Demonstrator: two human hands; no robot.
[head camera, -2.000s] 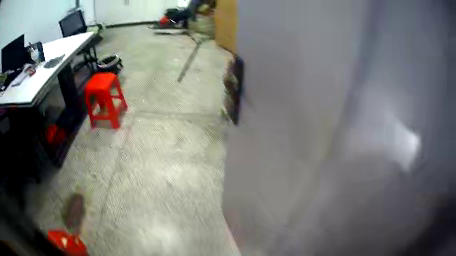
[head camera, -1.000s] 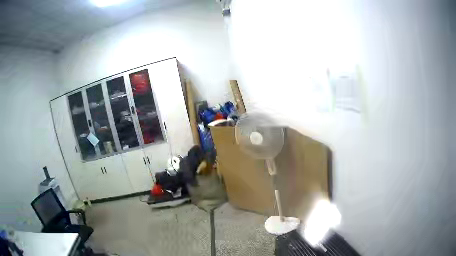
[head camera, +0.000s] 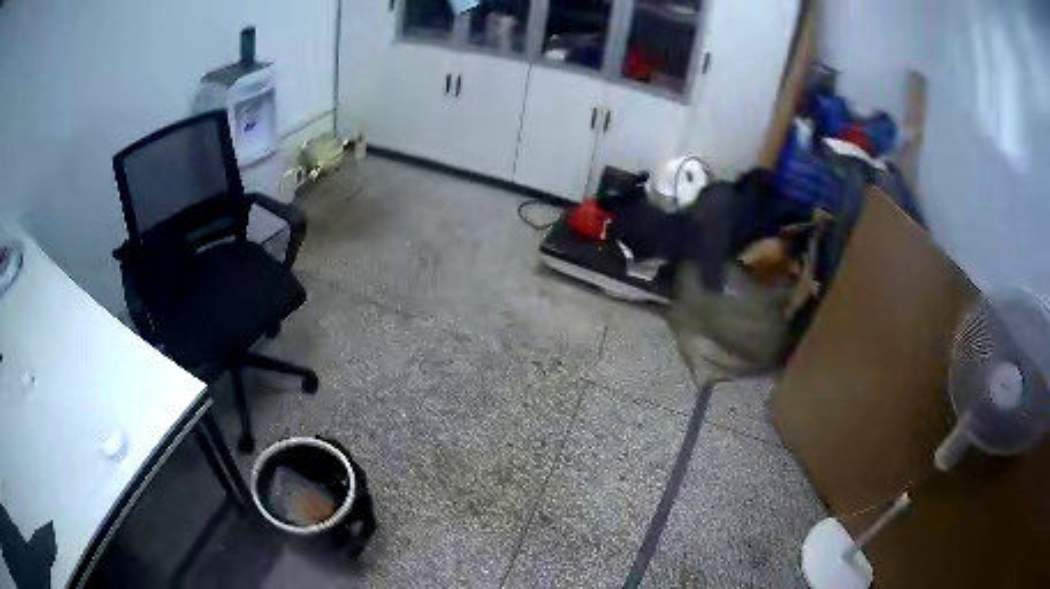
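Neither of my hands is in the picture. Ahead, a pile of dark bags and cloth lies on the floor by the white cabinet. A white rounded object, possibly a helmet, sits in the pile, with a red item to its left. A greenish-grey sack stands in front of the pile, its outline blurred.
A large brown cardboard sheet leans at the right behind a white standing fan. A black office chair, a white desk and a bin stand at the left. A water dispenser stands behind the chair.
The view has swung down and left. The cabinet, pile and fan now sit further right and look nearer; the bin and whole chair have come into view.
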